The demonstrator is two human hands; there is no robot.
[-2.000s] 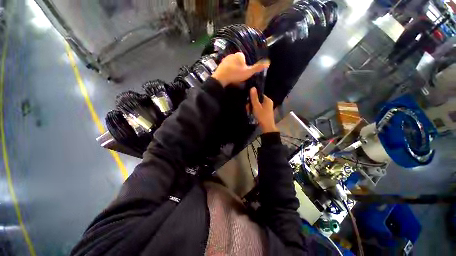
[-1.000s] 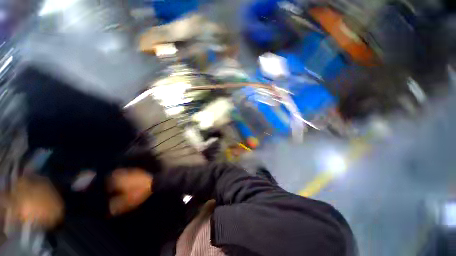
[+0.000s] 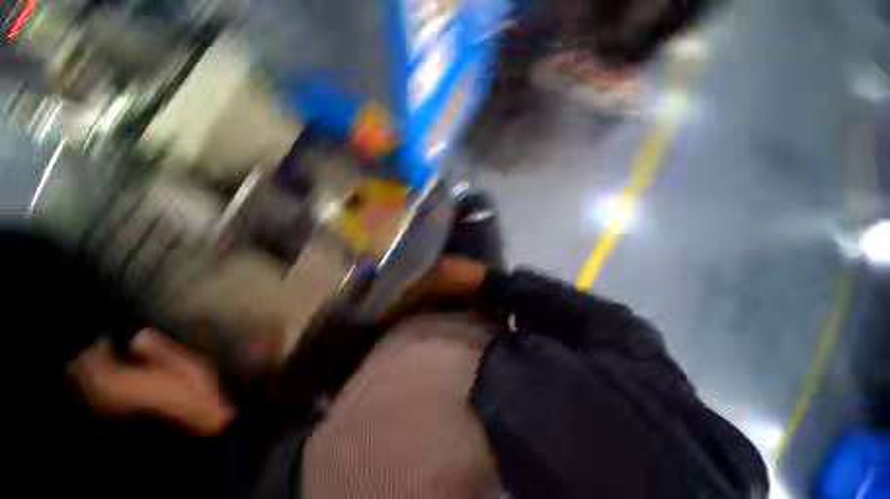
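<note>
The view is strongly blurred. My left hand (image 3: 151, 380) is at the lower left, against a black mass (image 3: 49, 312) that looks like the cable bundles. Its fingers are partly lost in the dark, and whether it grips any cable cannot be told. My right hand (image 3: 454, 280) is near the middle, in front of my body at the near edge of the pale machine table (image 3: 244, 292). Only a small part of it shows beyond the black sleeve, and its fingers are hidden or blurred.
A blurred blue housing (image 3: 429, 97) stands beyond the table, with an orange-red spot (image 3: 371, 132) and a yellow part (image 3: 366, 216) below it. Blurred machine parts (image 3: 205, 97) are at the upper left. Grey floor with a yellow line (image 3: 634, 195) is on the right.
The view has swung right, away from the cable bundles. My right hand has left the dark mass and is now near the table edge by my body. My left hand remains at the dark mass.
</note>
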